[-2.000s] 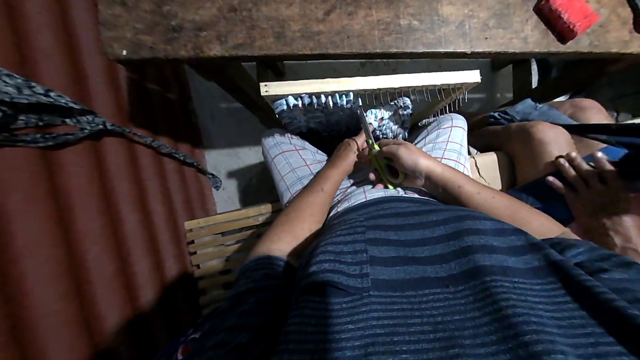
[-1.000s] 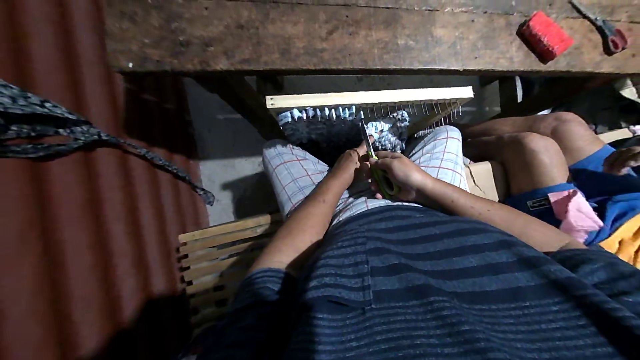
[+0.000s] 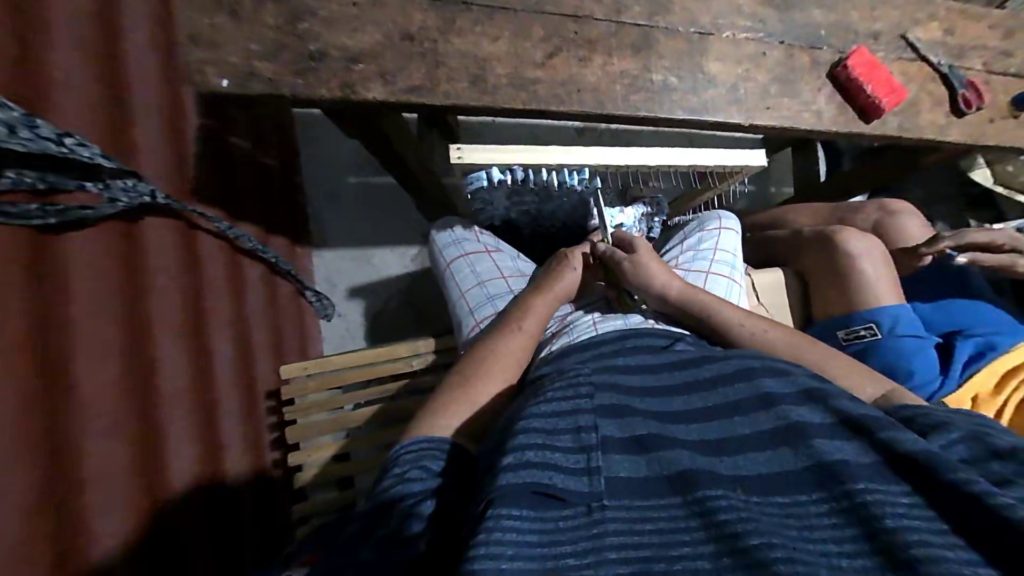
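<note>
A wooden frame [image 3: 608,155] with a row of nails leans between my knees under the table edge. Pale and blue fabric loops sit on its left nails, above a dark shaggy woven piece [image 3: 528,210]. My right hand [image 3: 638,264] is closed around a pair of scissors [image 3: 604,218], blades pointing up toward the frame; the handles are mostly hidden below the palm. Close beside it, touching or nearly so, is my left hand [image 3: 566,270], fingers bent; whether it pinches something is hidden. A bunched white and dark fabric [image 3: 632,216] lies just past my fingers.
On the wooden table [image 3: 512,60] lie a red block-like object [image 3: 869,83] and red-handled scissors [image 3: 966,94]. Another person's bare knees [image 3: 840,256] and hand [image 3: 980,244] are at the right. Patterned cloth strips [image 3: 120,188] hang at left, near a slatted bench [image 3: 360,376].
The scissors in my right hand have turned more upright, and their green handles are now mostly out of sight. The other person's hand has shifted, and the pink cloth there no longer shows.
</note>
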